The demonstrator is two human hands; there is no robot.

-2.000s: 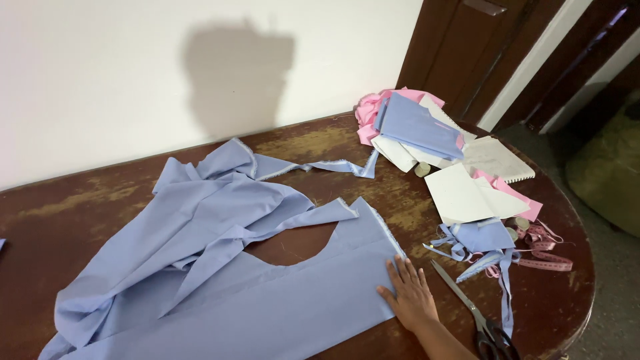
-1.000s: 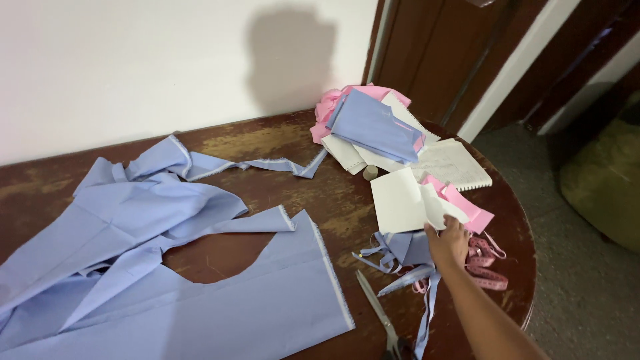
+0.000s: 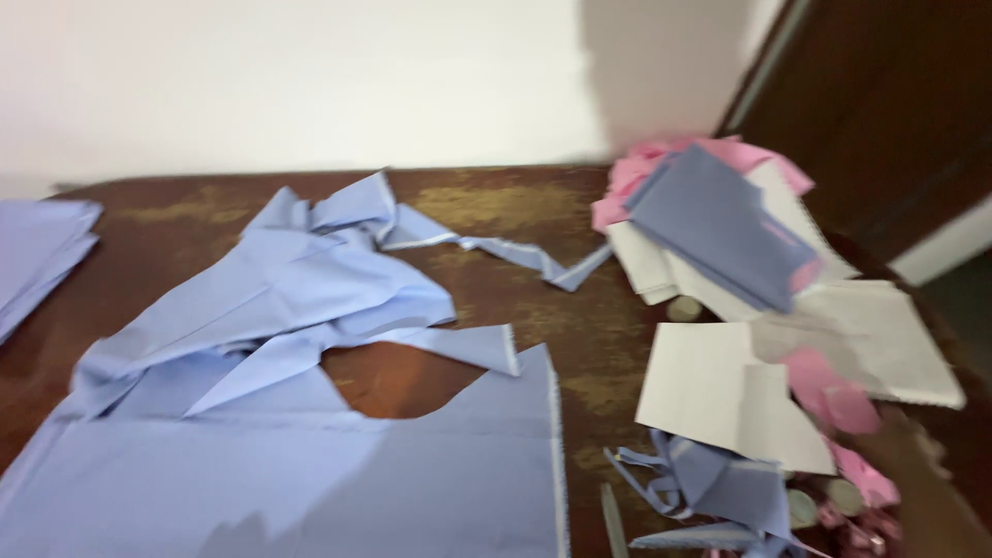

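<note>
Light blue cloth point(image 3: 434, 480) lies spread with a curved cut-out, and its crumpled part point(image 3: 294, 287) is heaped at the back left. My right hand point(image 3: 903, 446), strongly blurred, reaches in from the lower right beside a pink cloth piece point(image 3: 829, 391); whether it grips the piece cannot be told. White paper pieces point(image 3: 694, 380) lie left of the hand, above blue cloth scraps point(image 3: 721, 480). A scissors blade point(image 3: 612, 519) shows at the bottom edge. Folded blue cloth point(image 3: 713, 225) rests on pink cloth point(image 3: 639, 182) and paper. My left hand is out of view.
The worn wooden table point(image 3: 504, 194) meets a white wall point(image 3: 310, 85) at the back. More folded blue cloth point(image 3: 39, 256) lies at the far left. An open notebook page point(image 3: 891, 341) is near the right edge, with coins point(image 3: 802, 508) and pink scraps below it.
My right hand has moved from the blue cloth's edge to the papers, then right toward the pink piece. The view has shifted, bringing folded cloth in at the left.
</note>
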